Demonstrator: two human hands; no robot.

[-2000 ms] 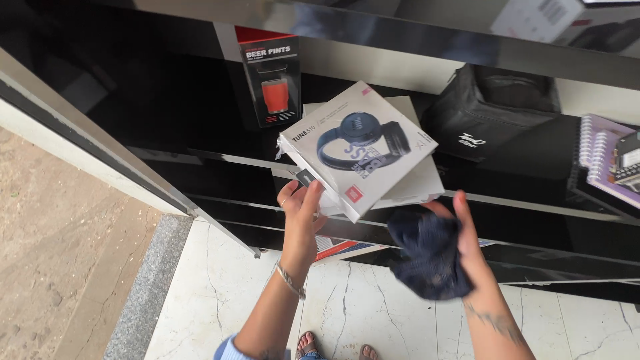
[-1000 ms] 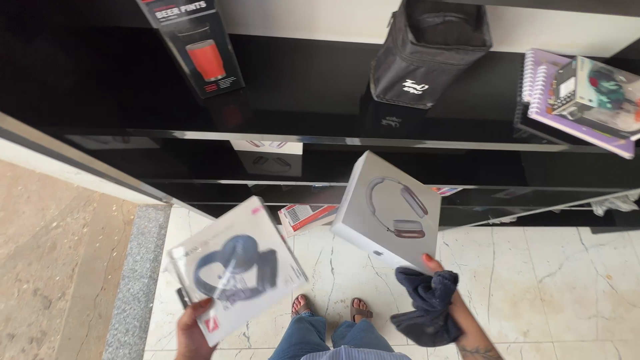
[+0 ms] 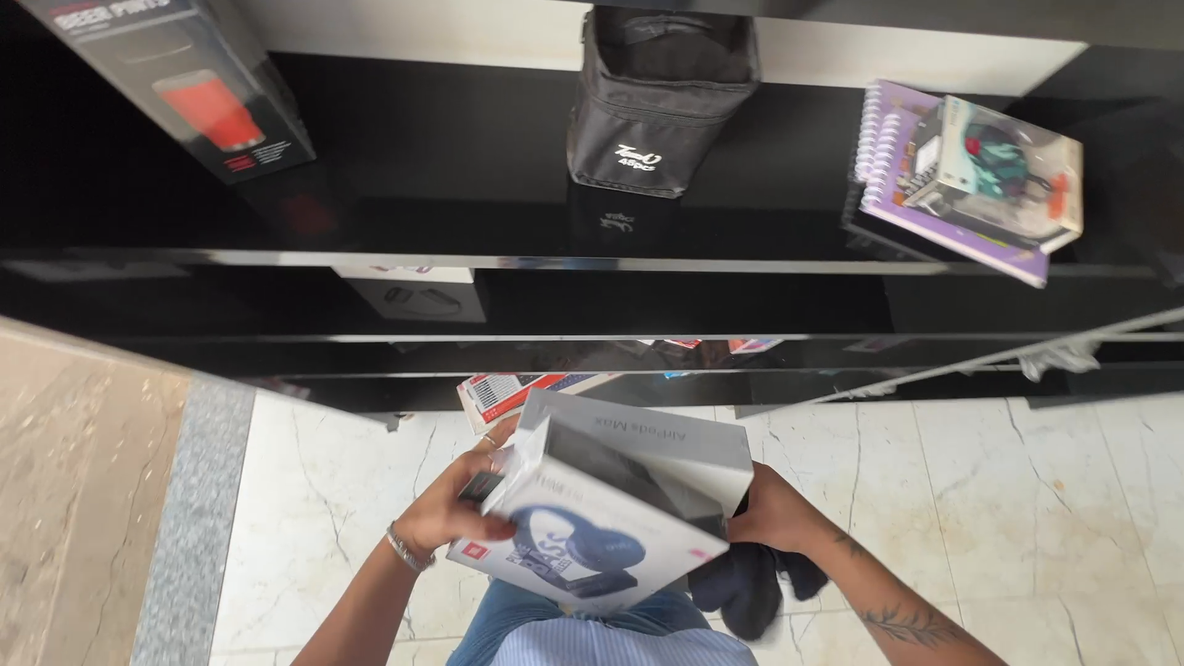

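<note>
My left hand [image 3: 462, 509] grips the left end of a white JBL headphone box [image 3: 601, 527], its front printed with blue headphones. Behind it and partly covered stands a white AirPods Max box [image 3: 647, 430], whose right end my right hand [image 3: 777, 518] holds. The two boxes overlap at an angle in front of my body. Below my right hand hangs a dark navy cloth [image 3: 740, 587]; the fingers around it are mostly hidden.
The black shelf [image 3: 425, 176] ahead bears a boxed red tumbler [image 3: 213, 106], a black fabric bag [image 3: 652, 111], and purple spiral notebooks [image 3: 999, 250] under a clear-fronted package [image 3: 1004, 176]. Lower shelves hold a white box [image 3: 425, 301] and a red-and-white box [image 3: 509, 393].
The two boxes, apart one second ago, are now together before my body. Two seconds ago they lay stacked near the shelf edge. The view has shifted along the shelf.
</note>
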